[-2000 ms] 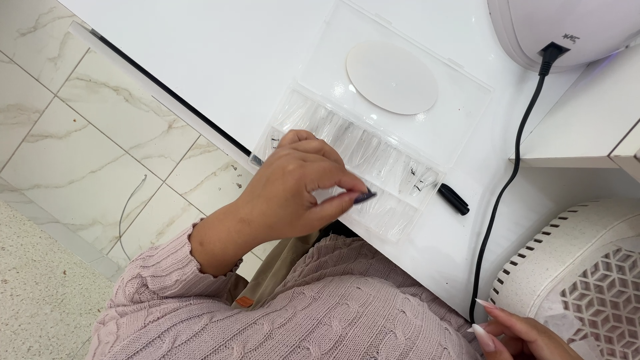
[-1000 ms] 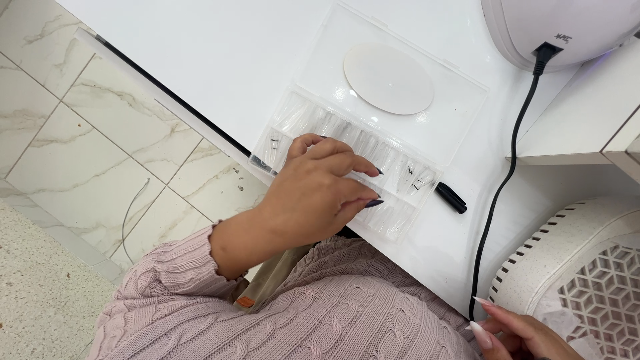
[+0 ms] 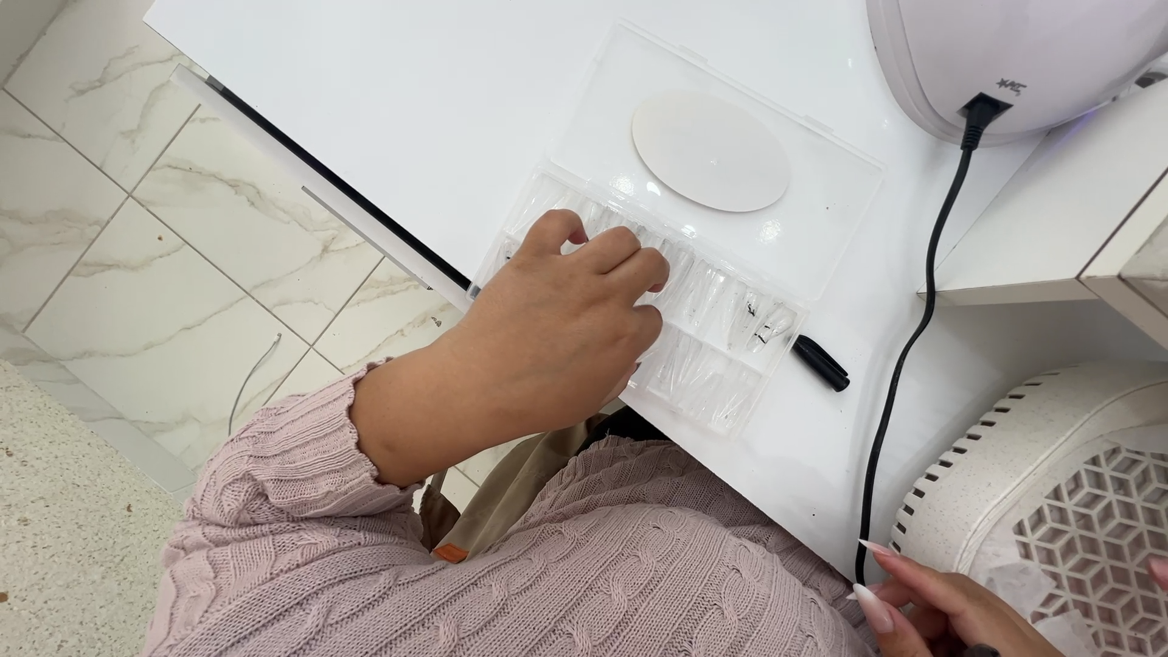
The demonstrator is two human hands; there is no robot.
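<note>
My left hand (image 3: 584, 310), in a pink knit sleeve, lies over an open clear plastic case (image 3: 789, 351) of clear nail tips (image 3: 698, 292). Its fingers are curled down into the upper compartments. The fingertips are mostly hidden, so whether they hold a tip cannot be told. The case's lid (image 3: 821, 214) lies back on the white table, with a white oval (image 3: 710, 151) on it. Close to the case's right end is a black pen cap (image 3: 821, 363). My right hand is out of view.
Another person's hand (image 3: 949, 602) with long white-tipped nails is at the lower right, beside a nail dust collector (image 3: 967, 456) with a patterned grille. A black power cord (image 3: 926, 319) runs from a white device (image 3: 1013, 46) past a white shelf (image 3: 1031, 246).
My left hand has moved left along the case. Two seconds ago its thumb and finger were together over the case's lower row; now the fingers bend over the upper row.
</note>
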